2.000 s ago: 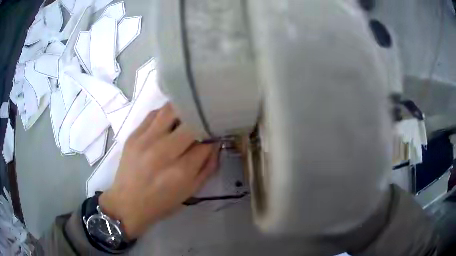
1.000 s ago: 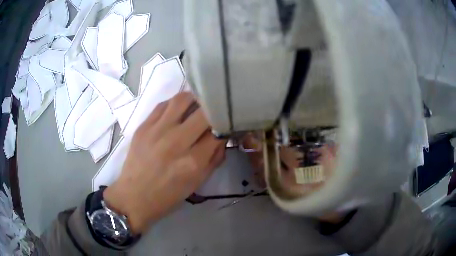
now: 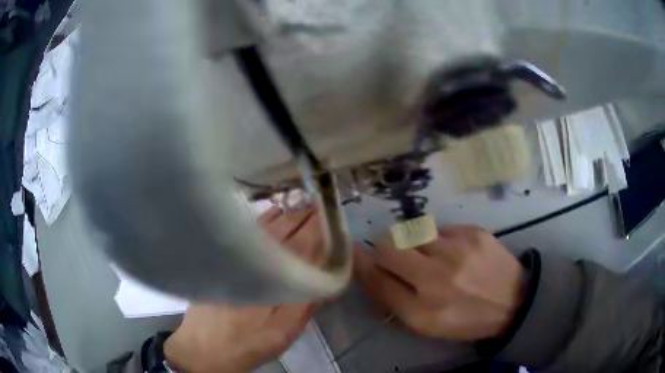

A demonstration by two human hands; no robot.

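Observation:
The cream sewing machine head (image 3: 146, 146) looms close and blurred, hiding much of the work. My left hand (image 3: 240, 328) is low left of centre, its fingers partly seen through the head's curved opening. A white fabric piece (image 3: 310, 350) comes out from under it toward the bottom edge; the rest is hidden. My right hand (image 3: 452, 284) is right of centre, fingers bent and pointing left, close to the left hand. Whether it grips anything cannot be seen. A cream ribbed dial (image 3: 413, 232) stands in front of its knuckles. The needle area is blurred.
White pieces (image 3: 47, 146) are heaped at the far left. Another white piece (image 3: 149, 299) lies left of my left hand. White strips (image 3: 583, 149) lie fanned at right, beside a flat black rectangle (image 3: 645, 189). A dark cable (image 3: 554, 215) runs between them and my right wrist.
The view has shifted, so the head now covers the left side and the dials and strips show at right. My right hand has come into clear view. A white piece end shows below the hands.

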